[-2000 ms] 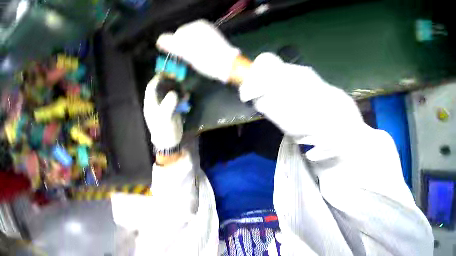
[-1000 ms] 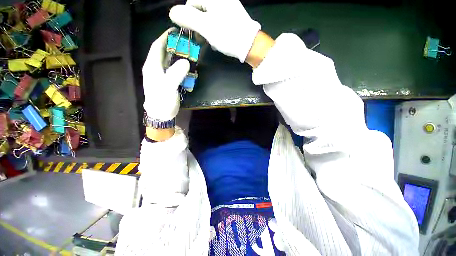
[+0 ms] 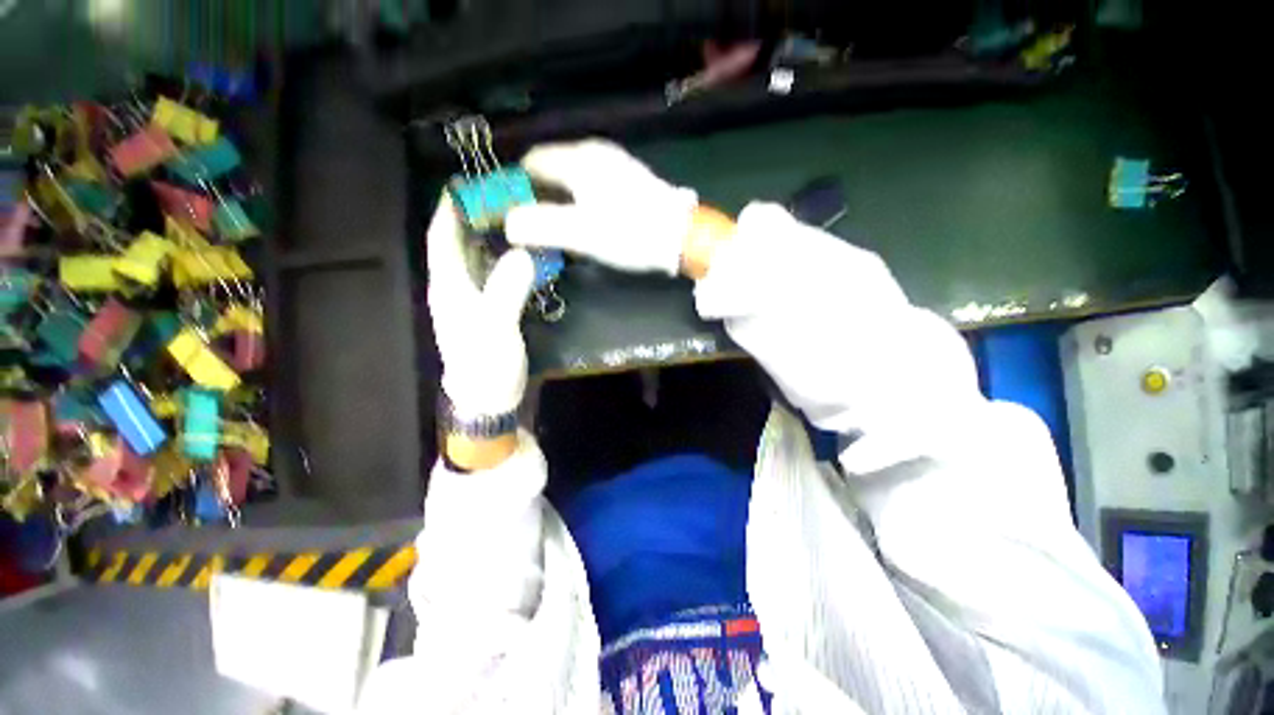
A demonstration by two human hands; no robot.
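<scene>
My left hand, in a white glove, holds a small dark piece that is mostly hidden by the fingers. A teal binder clip sits at the top of it, its silver handles pointing away from me. A blue binder clip shows below, at the right side of my left hand. My right hand, also white-gloved, has its fingers against the right side of the teal clip. Whether the clips touch a housing is hidden.
A mixed-colour heap of binder clips lies at left beside a black tray. A dark piece and a lone teal clip lie on the green bench. A control box stands at right.
My right hand has moved from the teal clip's handles down to its side. The handles now show uncovered. The view has shifted, revealing more of the far ledge.
</scene>
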